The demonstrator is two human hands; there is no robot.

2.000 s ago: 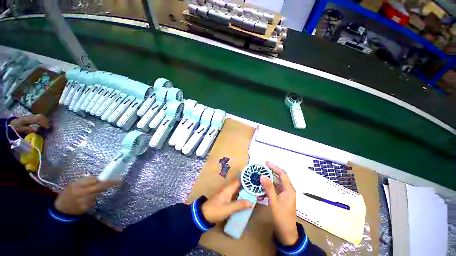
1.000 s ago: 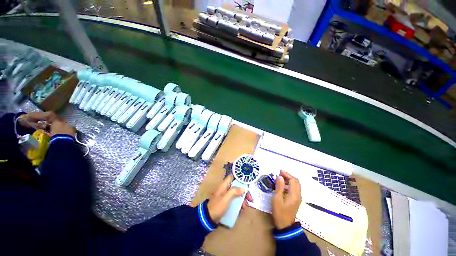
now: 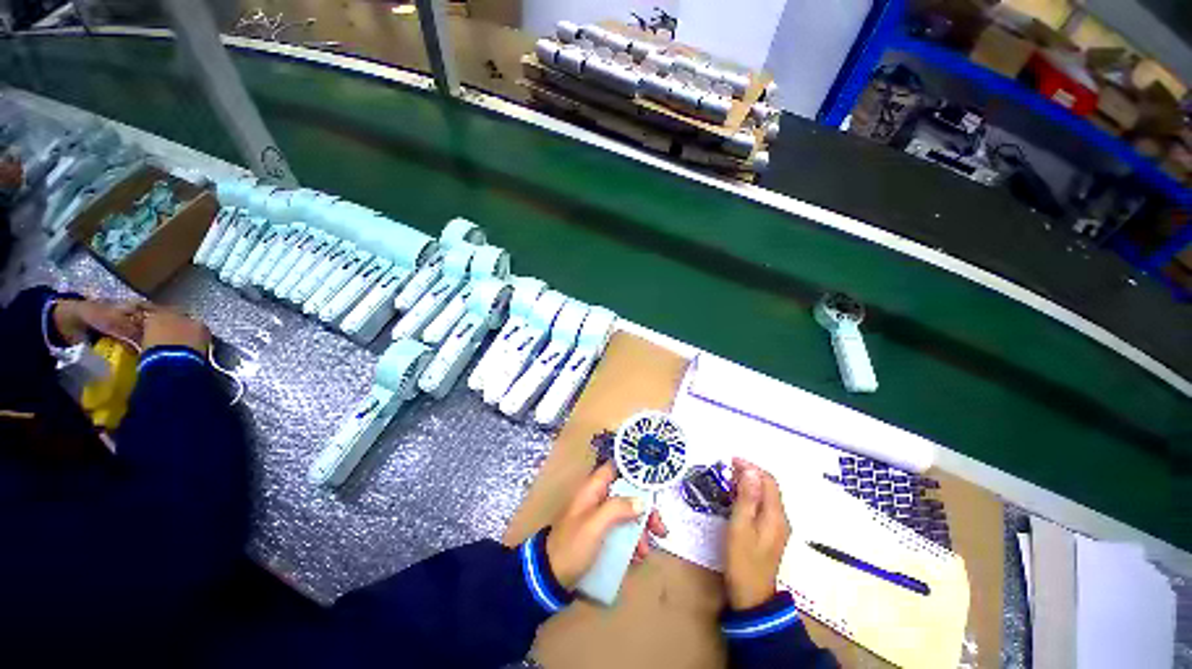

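My left hand [image 3: 588, 529] holds a pale mint handheld fan [image 3: 651, 448] by its handle, with the round slotted grille facing up. My right hand [image 3: 758, 529] is off the fan, its fingertips at the right edge of a loose cluster of small dark pieces [image 3: 706, 489] on the white paper sheet [image 3: 771, 435]. Whether a piece is between the fingers cannot be told. Small dark scraps [image 3: 604, 447] lie on the cardboard [image 3: 575, 457] just left of the fan head.
Dark labels [image 3: 895, 494] lie in rows. A pen [image 3: 869, 569] lies on yellow paper [image 3: 915, 608]. Waiting fans [image 3: 549, 359] stand left. Another fan [image 3: 847, 342] lies on the green belt [image 3: 654, 248]. A neighbour's hands [image 3: 137, 324] are beside a parts box [image 3: 164, 255] and yellow tool [image 3: 111, 390].
My right hand has left the fan's grille and moved right to the dark cluster. My left hand now grips the handle. The neighbour has laid a fan on the bubble wrap and drawn the hand back.
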